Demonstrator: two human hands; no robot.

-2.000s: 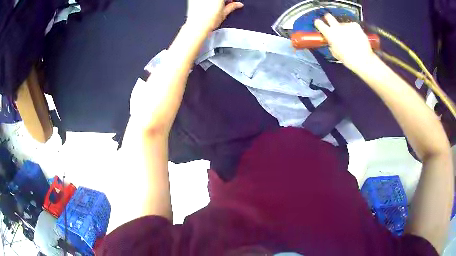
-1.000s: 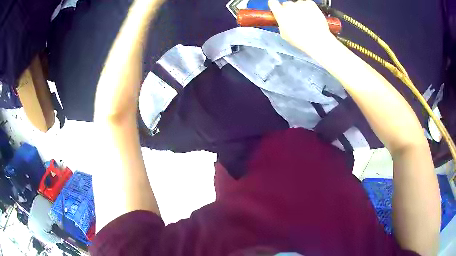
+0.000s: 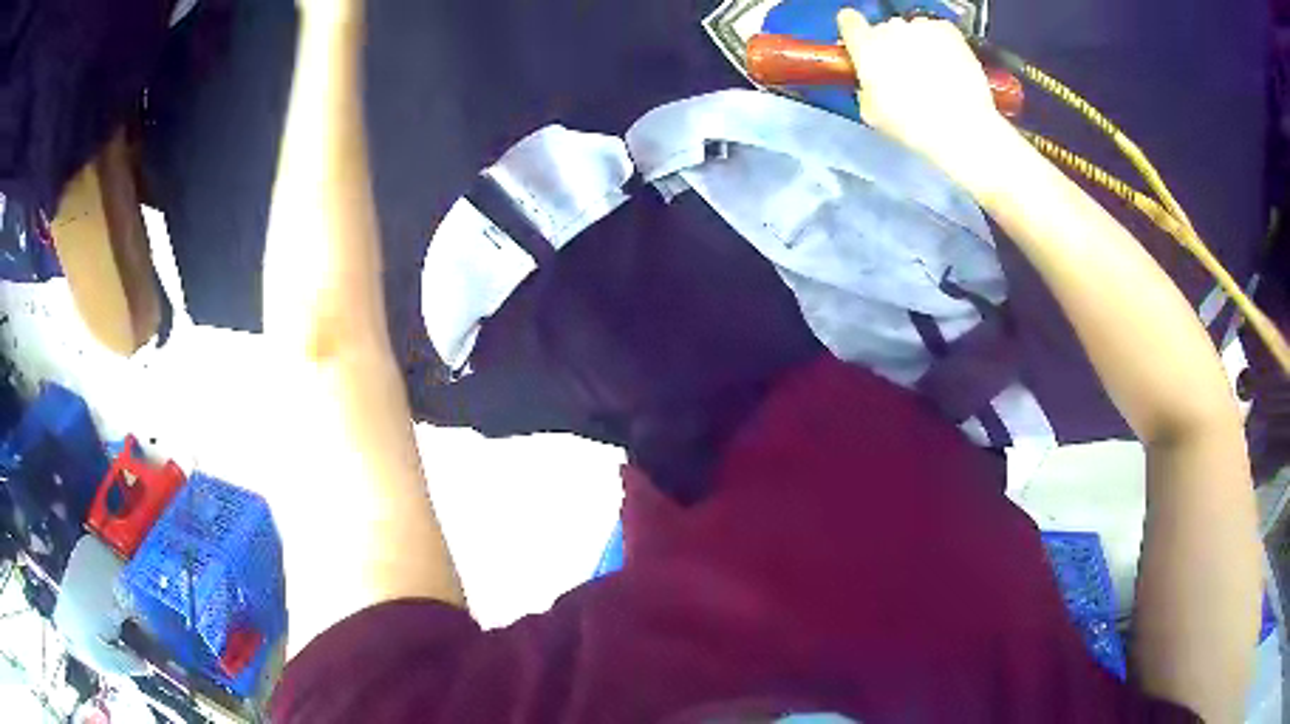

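Observation:
The steam iron (image 3: 814,20) lies at the top of the view, its pointed end to the left, on the dark cloth. My right hand (image 3: 927,78) is closed around its orange-red handle. My left arm reaches up past the top edge at the left, and my left hand is cut off by that edge. The dark garment (image 3: 651,297) with pale interfacing (image 3: 835,212) lies in front of me, its lower part hanging over the table edge against me. Dark strips cross the pale areas.
Yellow-gold lines (image 3: 1111,135) run from the iron to the right edge. Dark cloth (image 3: 64,85) is piled at the upper left, above a brown rounded form (image 3: 102,269). Blue baskets (image 3: 205,566) and a red one (image 3: 135,498) stand on the floor.
The iron and my right hand moved left, then slightly back right. My left hand left the garment and went up and left out of view. A pale panel once behind my left arm now shows.

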